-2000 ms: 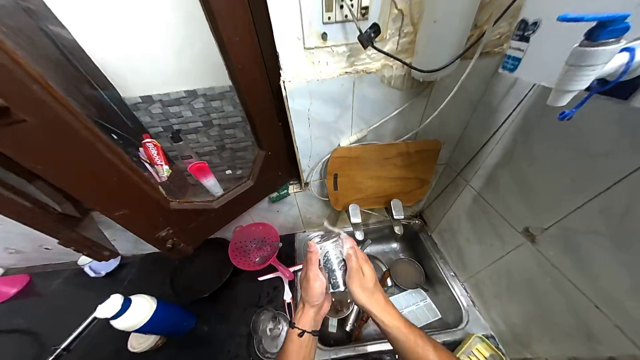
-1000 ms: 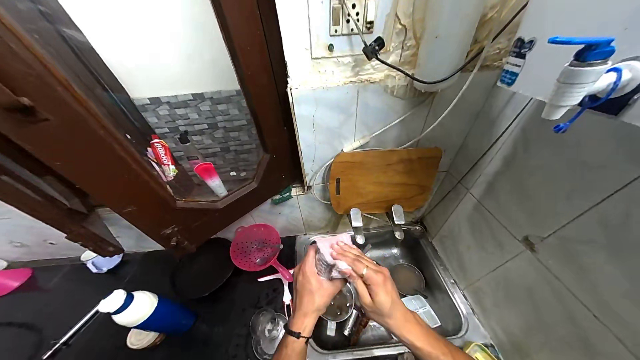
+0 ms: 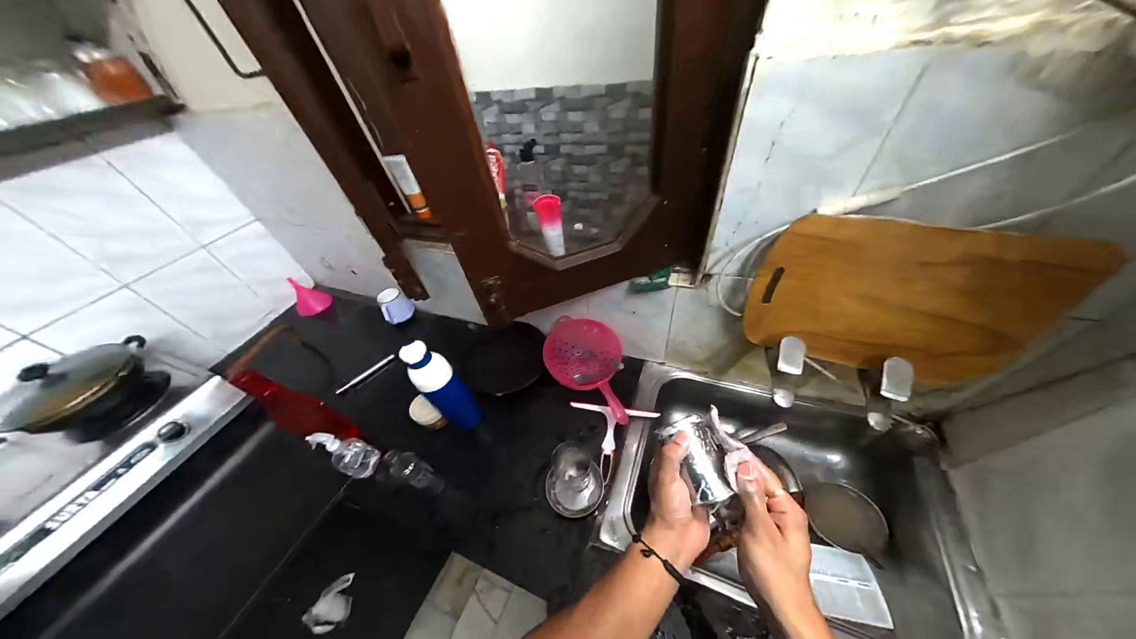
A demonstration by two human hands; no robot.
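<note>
Over the left side of the sink, my left hand (image 3: 679, 493) grips a shiny metal cup (image 3: 701, 461) tilted on its side, with whitish suds or marks on it. Close on its right, my right hand (image 3: 772, 524) pinches a pink cloth (image 3: 733, 451) against or just beside the cup. Beneath both hands the steel sink (image 3: 919, 524) holds a round pan (image 3: 843, 519) with murky liquid, a white rectangular tray (image 3: 848, 586) and other metal ware partly hidden by my hands.
Two taps (image 3: 790, 368) rise behind the sink, before a wooden cutting board (image 3: 923, 293). Left of the sink are a pink colander (image 3: 583, 353), a pink-and-white squeegee (image 3: 609, 435), steel dishes (image 3: 573, 484), a blue-and-white bottle (image 3: 444, 386) and a black pan (image 3: 504, 358). A gas stove (image 3: 115, 479) stands far left.
The view has swung left, bringing in the stove. My right hand, laid over the cup with the cloth one second ago, is now at the cup's right side, leaving more of the metal visible.
</note>
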